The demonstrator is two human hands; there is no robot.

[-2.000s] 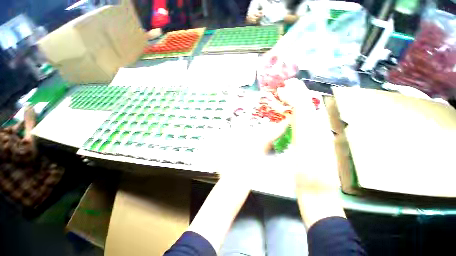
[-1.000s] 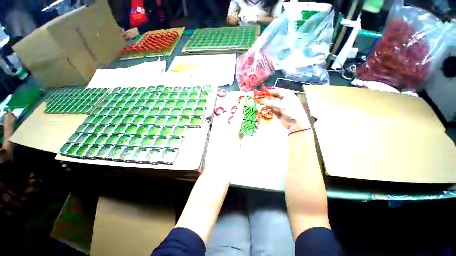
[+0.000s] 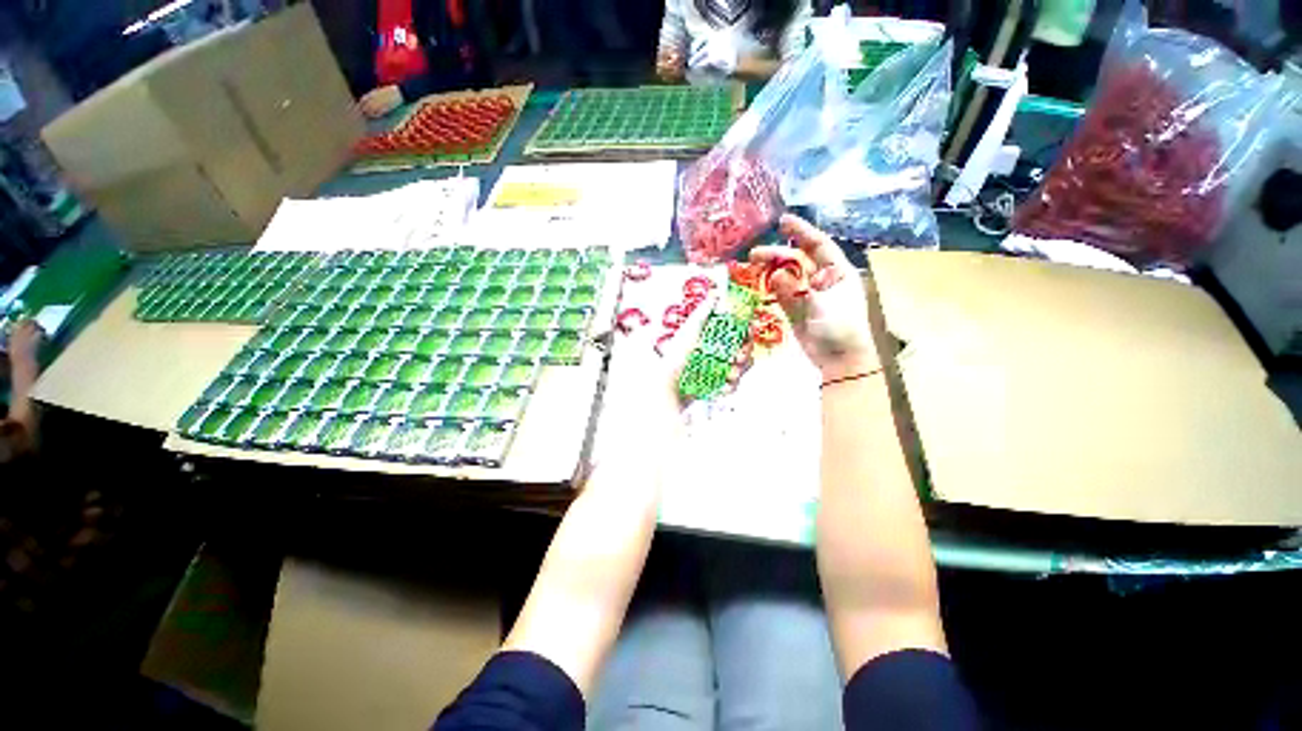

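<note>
My left hand (image 3: 660, 374) holds a green board strip (image 3: 717, 343) tilted over the white paper (image 3: 743, 471); its fingers are partly washed out by glare. My right hand (image 3: 825, 307) is at the strip's upper right, palm turned up, with a red loop part (image 3: 783, 274) at its thumb and fingertips. Loose red loops (image 3: 690, 297) lie on the paper left of the strip. More red loops (image 3: 767, 331) lie on a yellow patch between the strip and my right hand. Whether a red loop stands on the strip I cannot tell.
Unfilled green panels (image 3: 414, 343) lie on cardboard at left. A tan cardboard sheet (image 3: 1085, 386) lies at right. Behind are a clear bag of red parts (image 3: 731, 200), a large parts bag (image 3: 1142, 157), an open carton (image 3: 214, 129) and a person's hands (image 3: 714, 64).
Since one second ago, my right hand has turned more palm up, its fingers raised. The strip is tilted more to the right. Earlier, the view swung and the hands were blurred.
</note>
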